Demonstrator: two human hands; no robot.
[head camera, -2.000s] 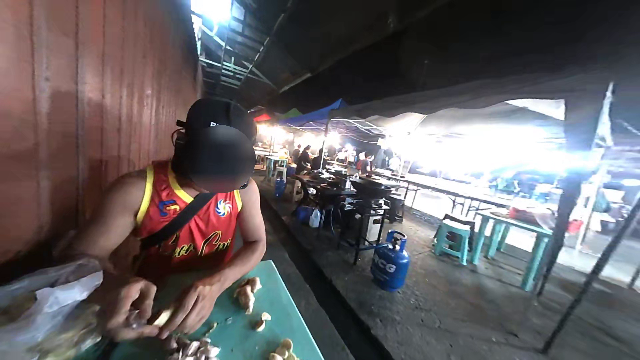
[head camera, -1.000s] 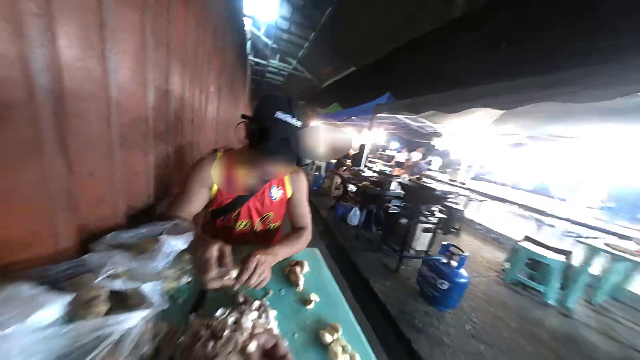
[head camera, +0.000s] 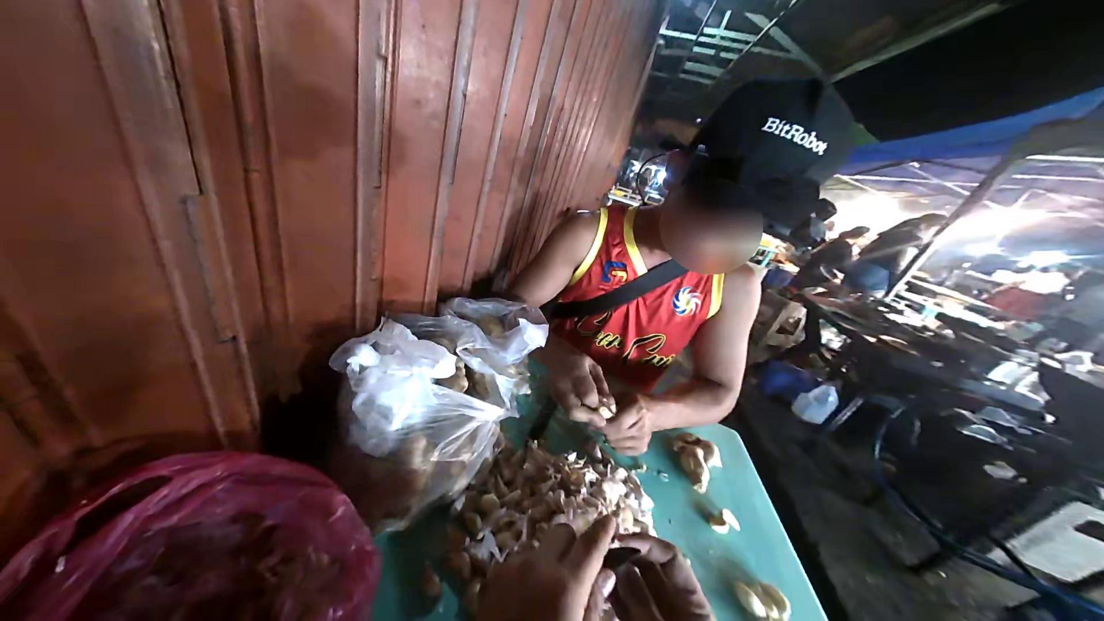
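At the bottom edge, my left hand (head camera: 552, 573) is over the near side of a heap of garlic cloves and skins (head camera: 561, 492), its fingers on a garlic clove (head camera: 606, 582). Close beside it on the right, my right hand (head camera: 664, 582) is closed around what looks like a small knife with a dark blade (head camera: 623, 557), partly hidden by the fingers. The blade is by the clove. Peeled cloves (head camera: 763, 599) lie on the green table (head camera: 733, 561) to the right, with a smaller one (head camera: 724, 520) and a pale cluster (head camera: 697, 457) farther back.
Across the table a person in a red jersey (head camera: 642, 310) holds a small pale piece in both hands. Clear plastic bags (head camera: 423, 388) stand left of the heap, a red plastic bag (head camera: 190, 535) nearer. A corrugated metal wall (head camera: 302, 172) runs along the left.
The view has swung left and down. Both my hands now show at the bottom, where two seconds ago neither was in view. The person opposite still has both hands together over the table.
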